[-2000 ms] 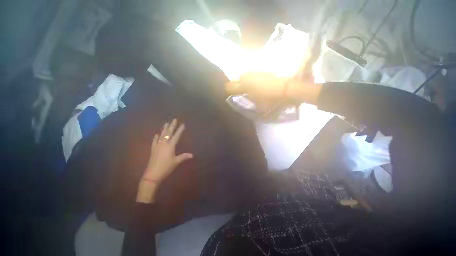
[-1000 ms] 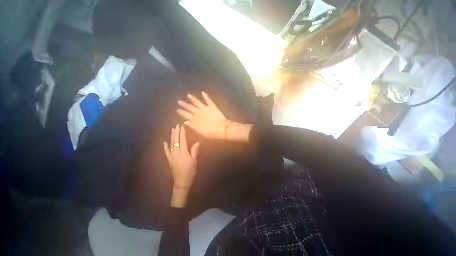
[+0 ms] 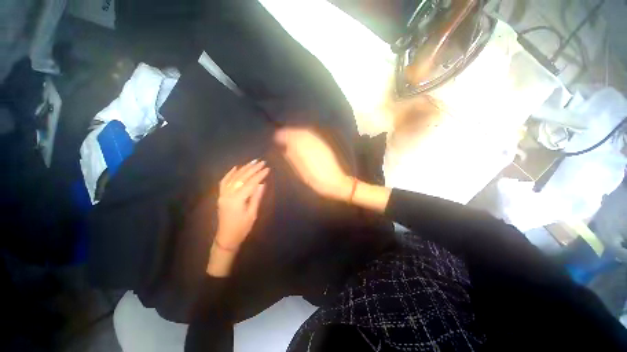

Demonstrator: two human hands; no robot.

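A black garment [image 3: 185,199] lies spread over the white pressing board [image 3: 141,323], whose rounded end shows below it. My left hand [image 3: 239,199] is on the middle of the garment, fingers pointing up and slightly curled; whether it pinches cloth cannot be told. My right hand [image 3: 313,161] is just up and right of it, on or just above the garment, blurred, its fingertips hard to see. The steam iron [image 3: 440,51] stands at the upper right, away from both hands, blurred by glare.
White cloth or plastic [image 3: 591,165] lies at the right with a dark cable [image 3: 598,143] across it. A white cloth [image 3: 141,93] and a blue piece [image 3: 115,146] are at the left. My checked skirt or apron [image 3: 392,295] is at the board's near edge.
My right hand has let go of the iron, which now sits at the upper right, and has come to the garment. In the last second it shifted slightly right; my left hand moved slightly left.
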